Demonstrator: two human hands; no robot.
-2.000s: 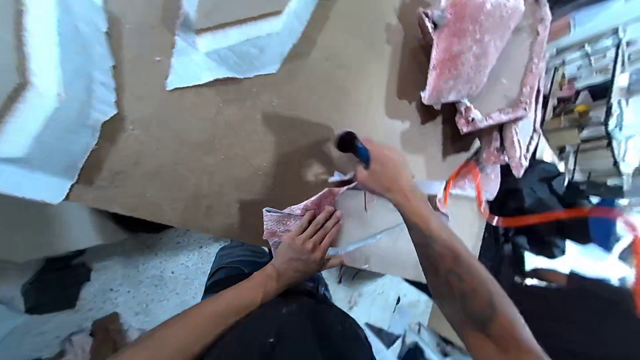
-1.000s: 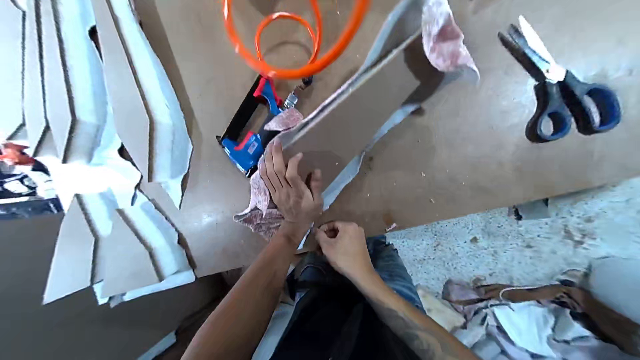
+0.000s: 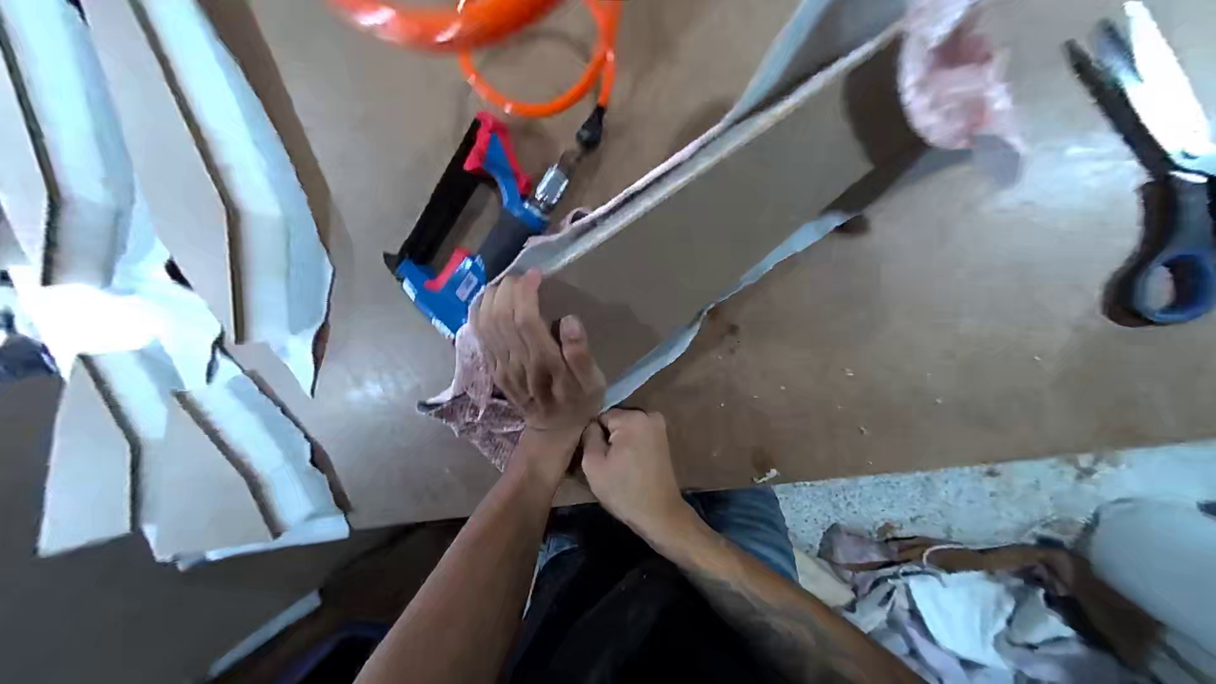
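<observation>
My left hand (image 3: 537,356) lies flat with its fingers spread on the near end of a long panel (image 3: 703,228) wrapped at its edges in pinkish fabric (image 3: 484,413). Just right of that wrist, my right hand (image 3: 632,465) is closed on the fabric's edge at the panel's near corner. A strip of pale backing (image 3: 665,351) runs from there along the panel's right side. Beyond my left hand lies a blue and black pneumatic stapler (image 3: 456,275), joined by a metal coupling to an orange air hose (image 3: 570,95).
Padded angled panels (image 3: 275,228) with white lining lie at the left, and more (image 3: 218,475) at the near left. Large scissors (image 3: 1173,218) rest open at the far right. The work table's near edge (image 3: 912,470) runs before me, with fabric scraps (image 3: 969,608) on the floor beyond it.
The view has shifted strongly. Two seconds ago my right hand held a dark-ended tool over the panel; now it grips fabric beside my left wrist. Both hands look nearly unmoved since one second ago.
</observation>
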